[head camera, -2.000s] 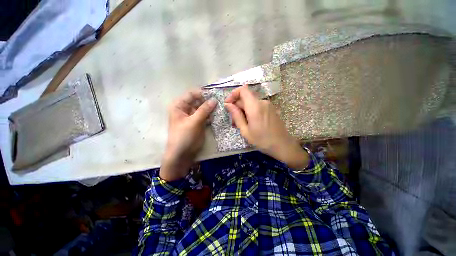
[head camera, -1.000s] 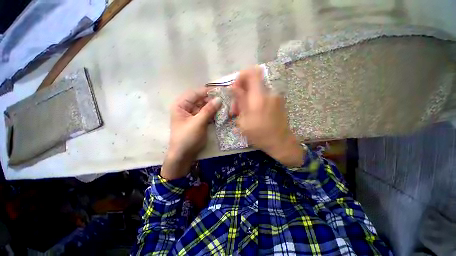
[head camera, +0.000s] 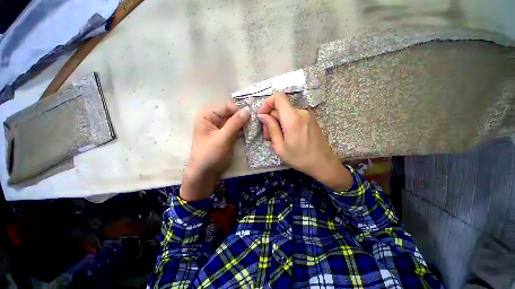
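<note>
A speckled grey-beige sleeve (head camera: 389, 101) lies along the right of the table, its wide curved end at the far right. Its narrow cuff end (head camera: 262, 152) lies between my hands near the table's front edge. A whitish strip (head camera: 282, 83) shows along the cuff's far edge. My left hand (head camera: 217, 135) pinches the cuff's left edge between thumb and fingers. My right hand (head camera: 293, 132) is just right of it, thumb and forefinger pinched together over the cuff. Any needle or thread between its fingertips is too small to make out.
A second, folded sleeve (head camera: 48, 135) lies at the left on the cream-covered table (head camera: 164, 68). A wooden ruler (head camera: 84, 53) lies behind it, partly by pale lavender cloth (head camera: 42, 42) at the far left corner. The table's front edge runs close to my body.
My right hand was blurred over the cuff a second ago and is now lower, its fingertips near the cloth. My left hand keeps its pinch. The view has shifted slightly.
</note>
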